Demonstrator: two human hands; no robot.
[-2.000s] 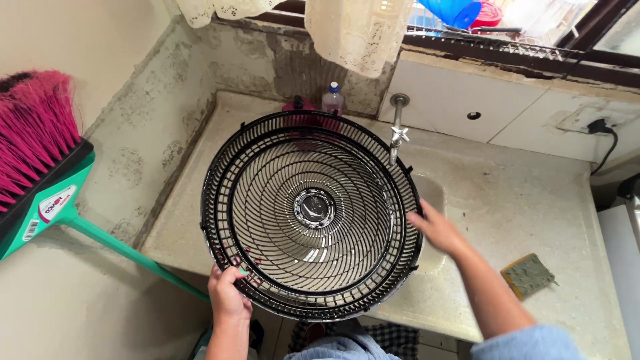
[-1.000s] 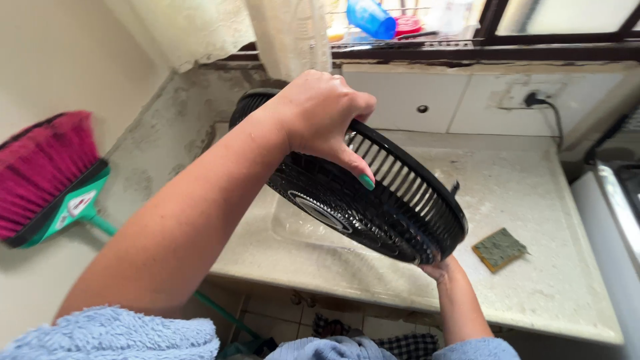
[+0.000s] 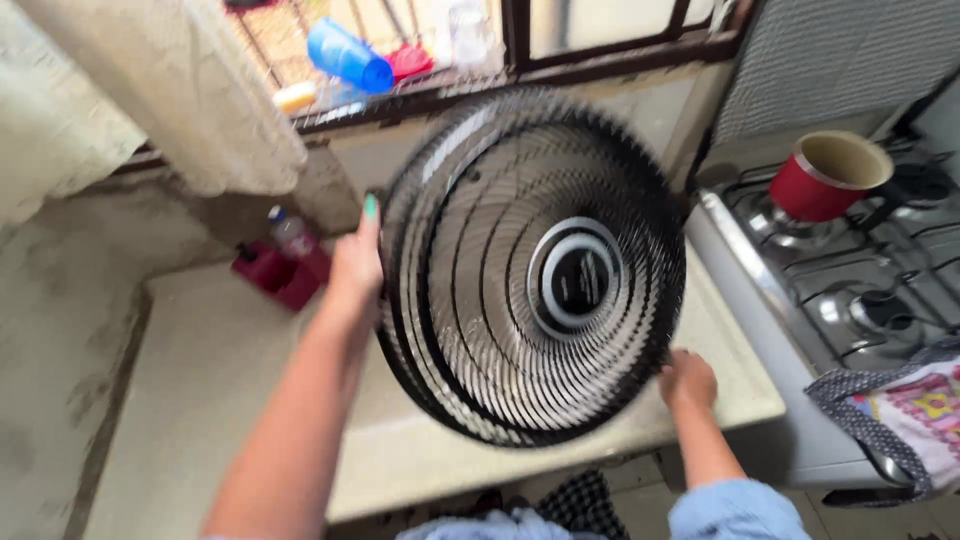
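Observation:
A round black fan grille [image 3: 480, 277] with a pale ring around its dark hub is held up above the stone sink counter [image 3: 195, 360], slightly blurred. My left hand [image 3: 358, 262] grips its left rim, thumb pointing up along the edge. Lower right, my right hand [image 3: 688, 379] is closed on the opposite rim. The grille hides the middle of the counter and the basin.
A dark red holder [image 3: 274, 274] and a small bottle [image 3: 294, 234] stand at the counter's back left. To the right is a gas stove [image 3: 787, 322] bearing a red pot [image 3: 821, 180]. A blue cup [image 3: 349, 56] lies by the window behind a curtain [image 3: 195, 97].
The grille has turned from a tilted, nearly edge-on position to show its round face. My left hand has gone from its top edge to its left rim. The view has swung right, bringing in the stove.

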